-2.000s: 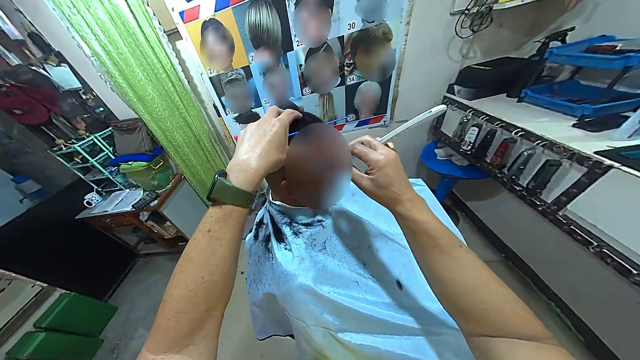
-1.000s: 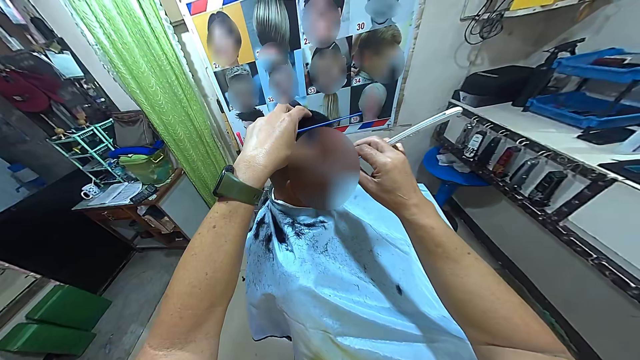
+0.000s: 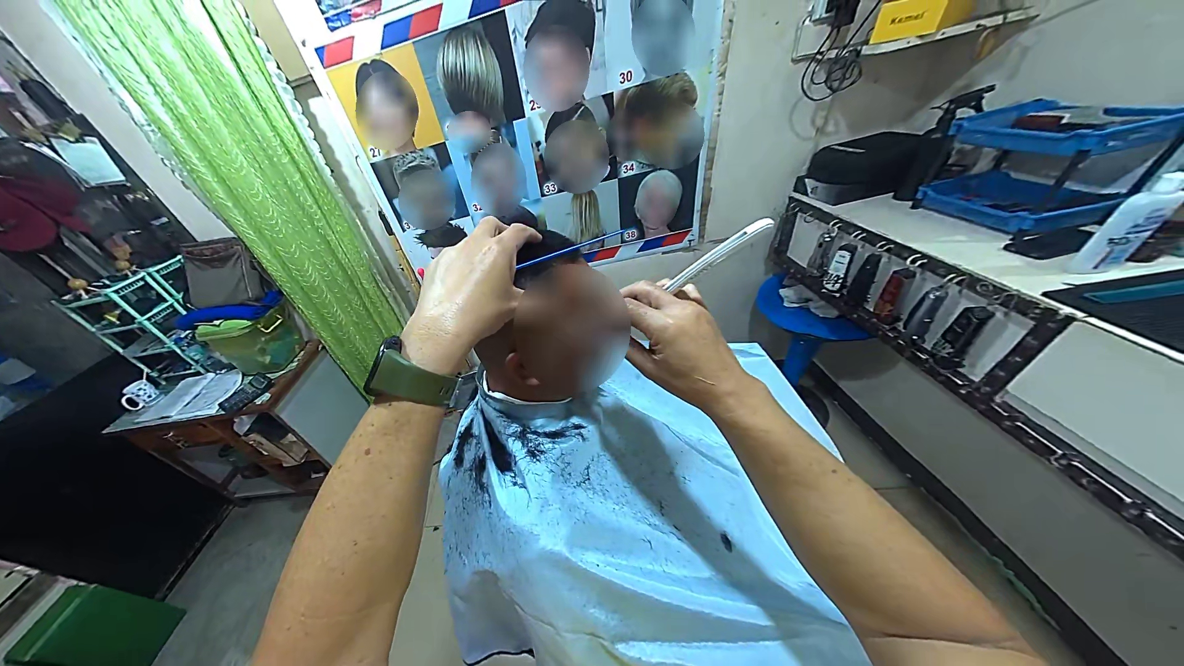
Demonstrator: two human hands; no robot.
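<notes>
A seated person, whose blurred head (image 3: 569, 324) is in the middle of the view, wears a light blue barber's cape (image 3: 629, 518) with dark hair clippings on it. My left hand (image 3: 470, 289) rests at the side and top of the head, its fingers closed on a blue comb (image 3: 575, 248) that lies along the short dark hair. At the front of the head, my right hand (image 3: 680, 338) grips a white-handled straight razor (image 3: 721, 252) that points up and right. The razor's lower end is hidden by my fingers. A green-banded watch (image 3: 413, 375) is on my left wrist.
At the right, a shelf (image 3: 925, 240) bears blue trays (image 3: 1045, 199) and a white bottle (image 3: 1130, 222), with hair clippers (image 3: 893, 294) hanging along its edge. A blue stool (image 3: 803, 310) stands below. Leftward are a green curtain (image 3: 240, 176) and a wooden desk (image 3: 199, 430). A hairstyle poster (image 3: 518, 102) hangs behind.
The blue comb now shows plainly across the top of the head, where two seconds ago it was mostly hidden. Both hands have stayed close to the head.
</notes>
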